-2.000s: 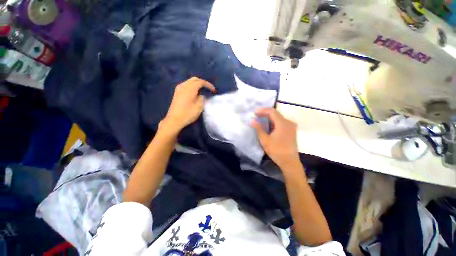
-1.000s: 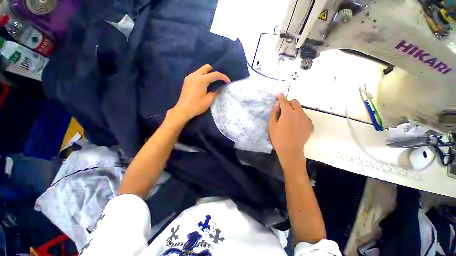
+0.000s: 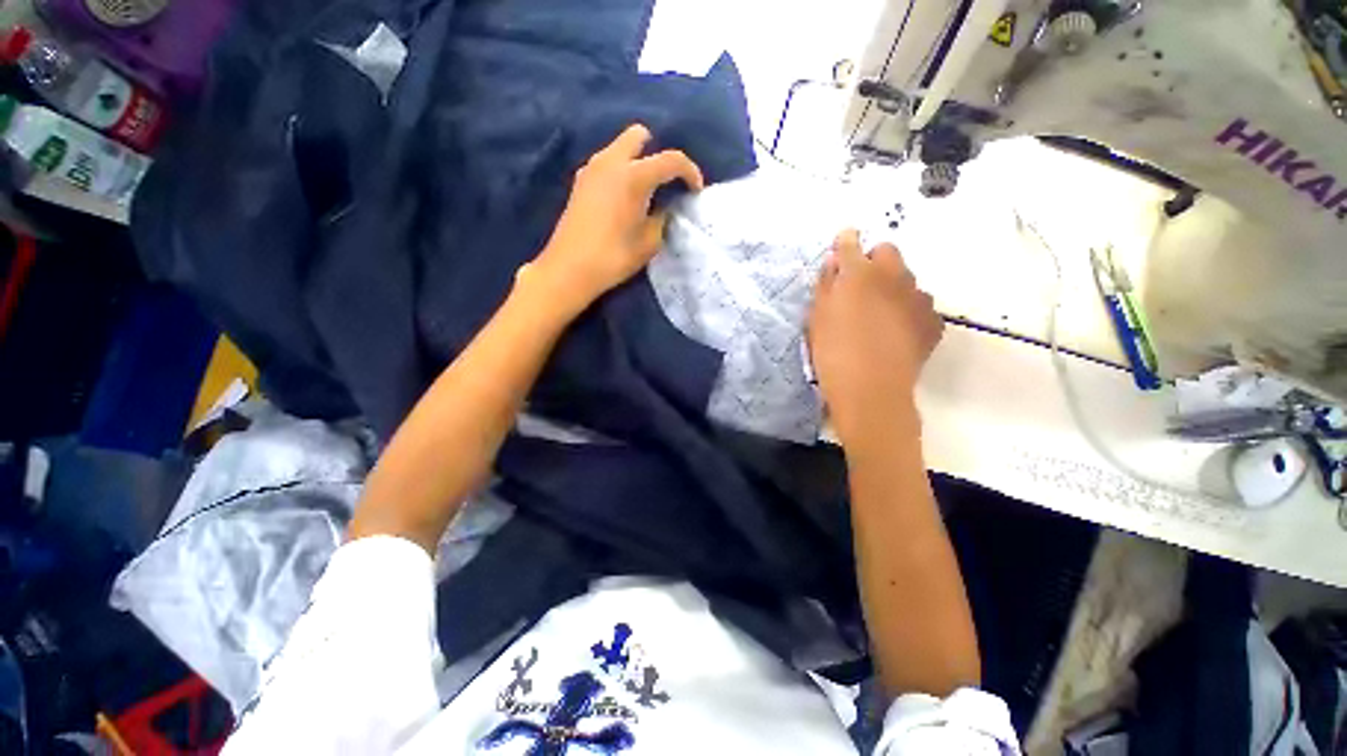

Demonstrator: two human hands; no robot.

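Observation:
A light grey quilted piece [image 3: 746, 281] with diamond stitch lines lies over the dark navy cloth [image 3: 443, 222], its upper edge close to the machine's needle area. My left hand [image 3: 613, 214] is at the piece's upper left edge, thumb and index finger pinching where grey meets navy. My right hand [image 3: 872, 318] rests on the piece's right edge, fingertips down and just below the presser foot [image 3: 883, 141]. The fingertips' exact hold on the right is hard to see.
The cream sewing machine head [image 3: 1182, 104] stands at upper right. Blue and green snips [image 3: 1127, 318], scissors [image 3: 1241, 424] and a white spool [image 3: 1267, 471] lie on the table at right. Bottles [image 3: 89, 96] stand at upper left. Grey cut parts [image 3: 251, 547] are heaped at lower left.
Both hands and the grey piece have moved up towards the needle area. The piece, blurred and folded at first, now lies flatter. The view has shifted slightly.

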